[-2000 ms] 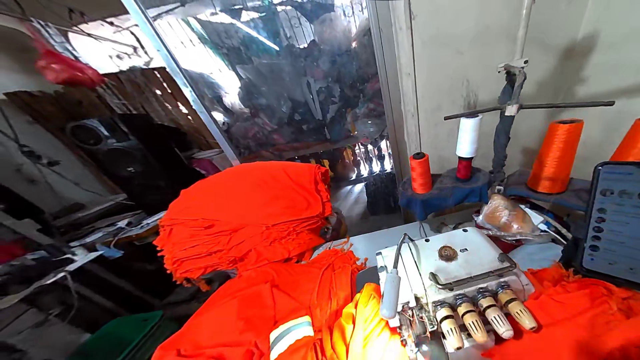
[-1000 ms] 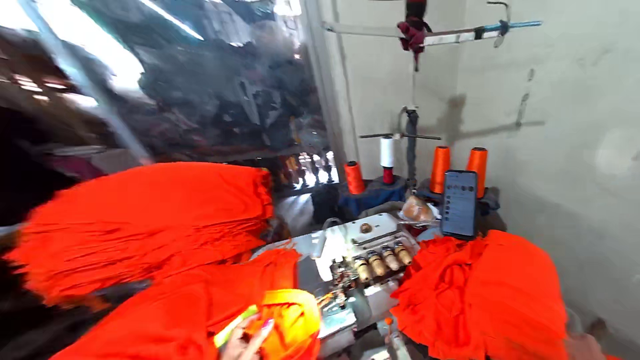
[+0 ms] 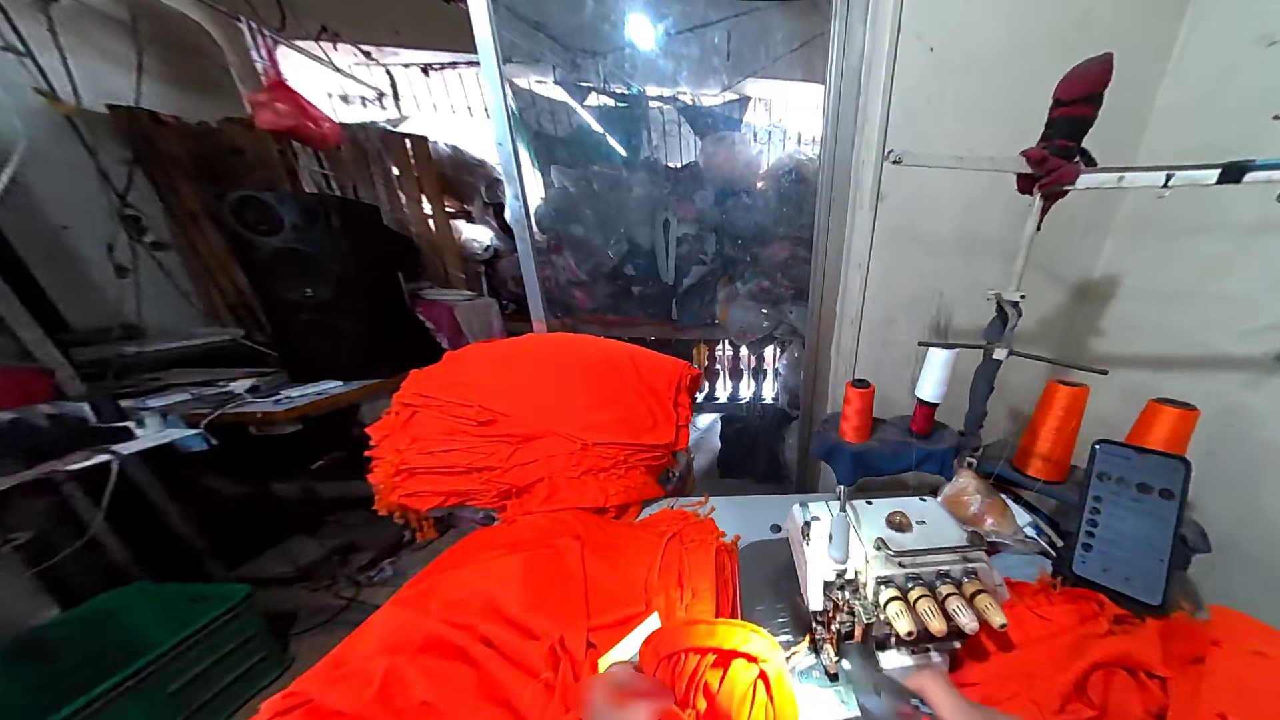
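Note:
My left hand (image 3: 627, 692), blurred at the bottom edge, touches or lies just beside a bunch of yellow-orange fabric (image 3: 718, 665); whether it grips it is unclear. My right hand (image 3: 940, 692) is partly in view below the thread tension dials of a white overlock sewing machine (image 3: 900, 560), by the orange cloth on the right (image 3: 1080, 650); its fingers are mostly hidden. Orange fabric (image 3: 520, 620) spreads left of the machine, with a pale strip (image 3: 630, 640) on it. Behind it rises a tall stack of folded orange fabric (image 3: 540, 410).
Orange thread cones (image 3: 1050, 430) and a white thread cone (image 3: 935, 375) stand behind the machine. A phone (image 3: 1130, 525) leans at the right near a plastic-wrapped item (image 3: 978, 505). A green crate (image 3: 140, 650) sits low at left, a black loudspeaker (image 3: 310, 280) beyond. A glass panel (image 3: 670, 200) stands behind.
The view has swung back left since one second ago. My right hand, then at the far right edge by the orange cloth, is now near the machine. My left hand stays by the yellow-orange fabric.

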